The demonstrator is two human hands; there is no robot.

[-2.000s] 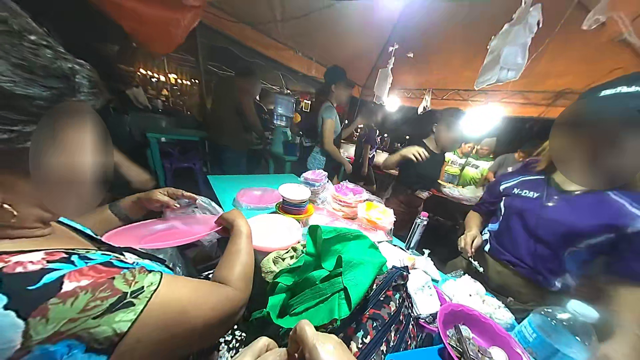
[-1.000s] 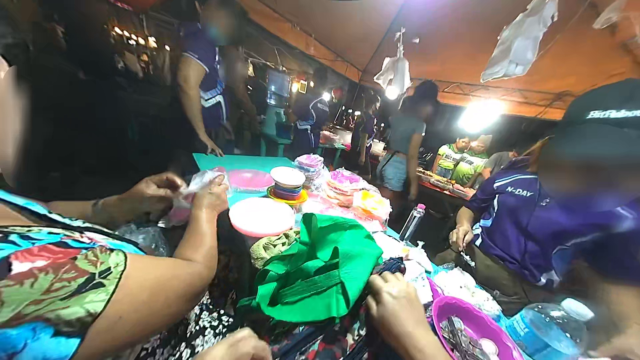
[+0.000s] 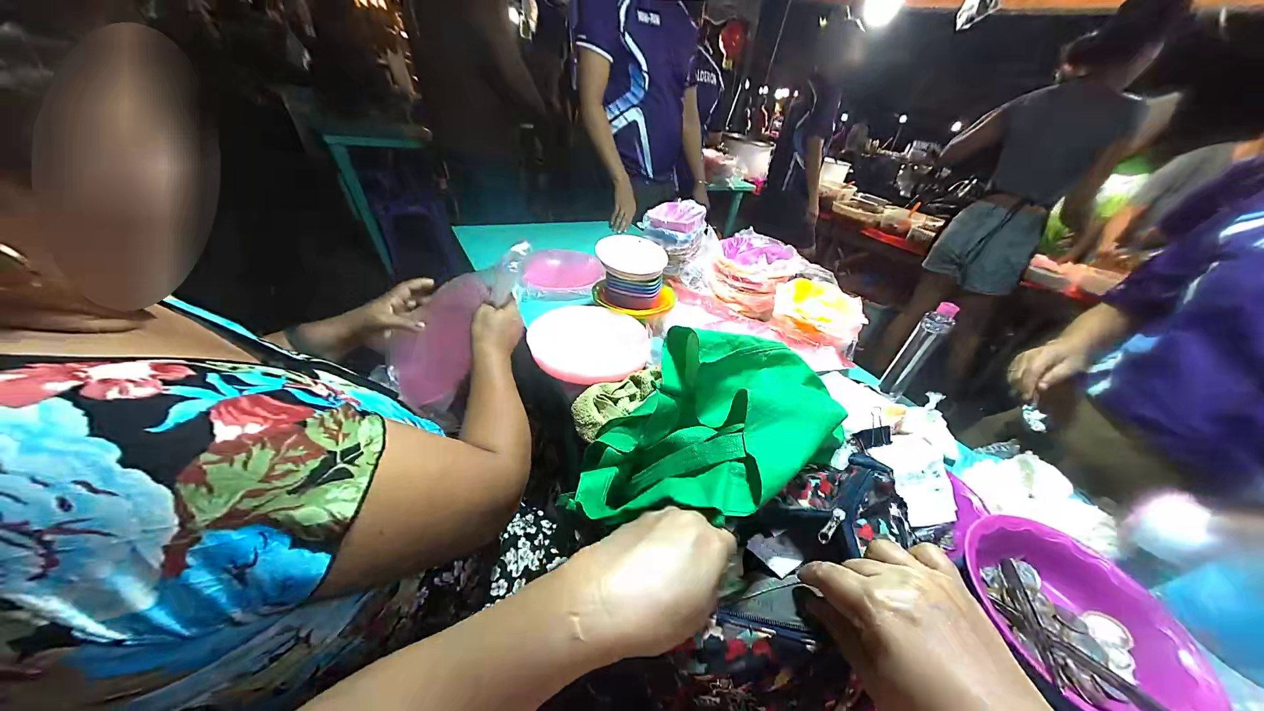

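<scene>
A patterned zippered bag (image 3: 750,647) lies open at the near table edge, a paper slip (image 3: 777,553) showing inside. My left hand (image 3: 652,578) is closed in a fist at the bag's opening, partly in it; whatever it may hold is hidden. My right hand (image 3: 889,607) grips the edge of the bag's opening between thumb and fingers. A green fabric bag (image 3: 716,434) lies crumpled just beyond my left hand, beside a bunched olive cloth (image 3: 612,403). A magenta basin (image 3: 1096,612) with coins and utensils stands right of my right hand.
At the left, a person in a floral top (image 3: 197,494) holds a pink plate in plastic (image 3: 439,341). Stacked bowls (image 3: 632,267), a white-and-pink plate (image 3: 588,343) and wrapped dishware (image 3: 750,272) stand beyond the green bag. A clear bottle (image 3: 918,351) and a person in purple (image 3: 1185,326) are at the right.
My hands have come to the patterned bag's opening, which now shows. The neighbour's pink plate has been tilted up. The view has swung downward, and people behind the table have moved.
</scene>
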